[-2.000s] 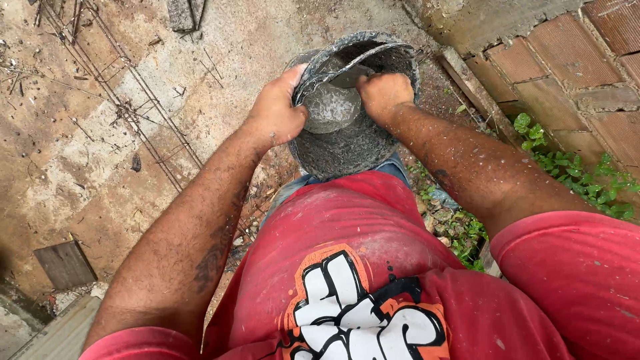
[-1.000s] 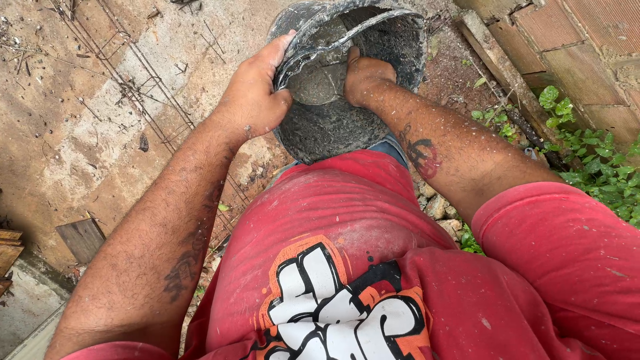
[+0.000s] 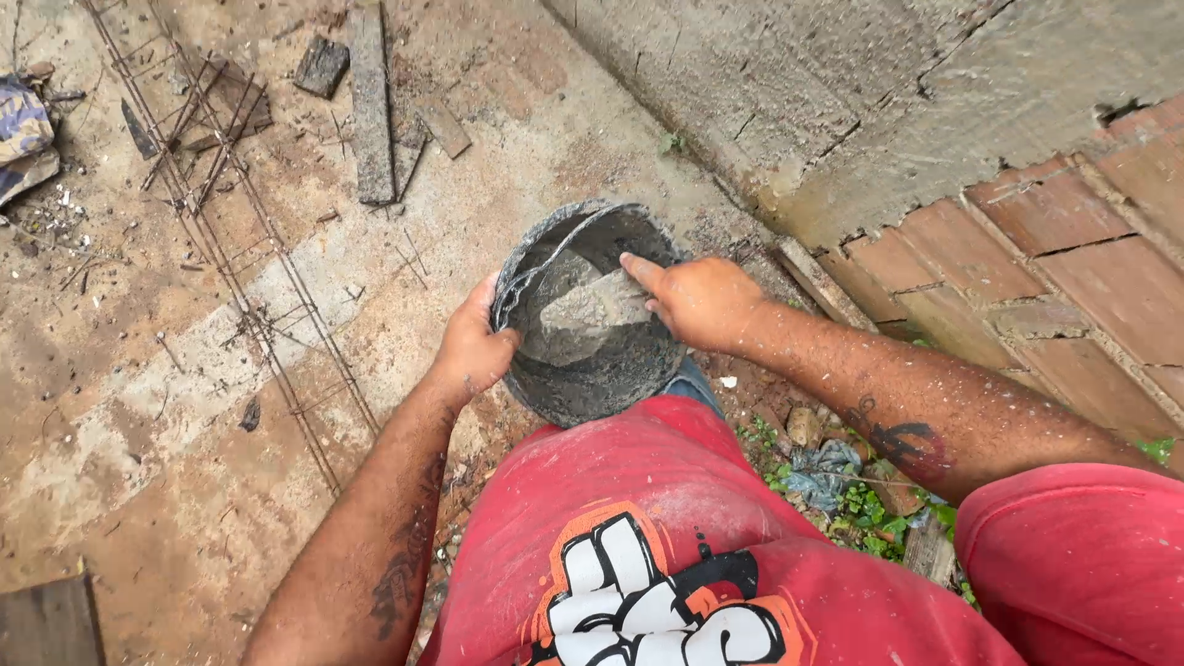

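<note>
A black bucket (image 3: 601,398) crusted with mortar is in front of my body, its open top facing me and its wire handle lying across the mouth. My left hand (image 3: 476,347) grips the bucket's left rim, thumb on the inner side. Over the right part of the mouth, my right hand (image 3: 703,301) holds a trowel whose handle is hidden in the fingers; the index finger is extended. The trowel's mortar-coated blade (image 3: 597,305) points left inside the bucket. Wet grey mortar (image 3: 564,347) lies at the bottom beneath it.
Steel rebar cages (image 3: 264,342) lie on the ground at left, near a wooden plank (image 3: 372,111). A brick wall (image 3: 1064,268) with a rendered section (image 3: 832,83) runs along the right. Weeds (image 3: 869,518) and rubble are at lower right, a board (image 3: 51,622) at lower left.
The trowel blade, coated with mortar, now shows clearly above the mortar at the bottom. My right hand has turned, its index finger extended. The view has shifted, showing more rendered wall.
</note>
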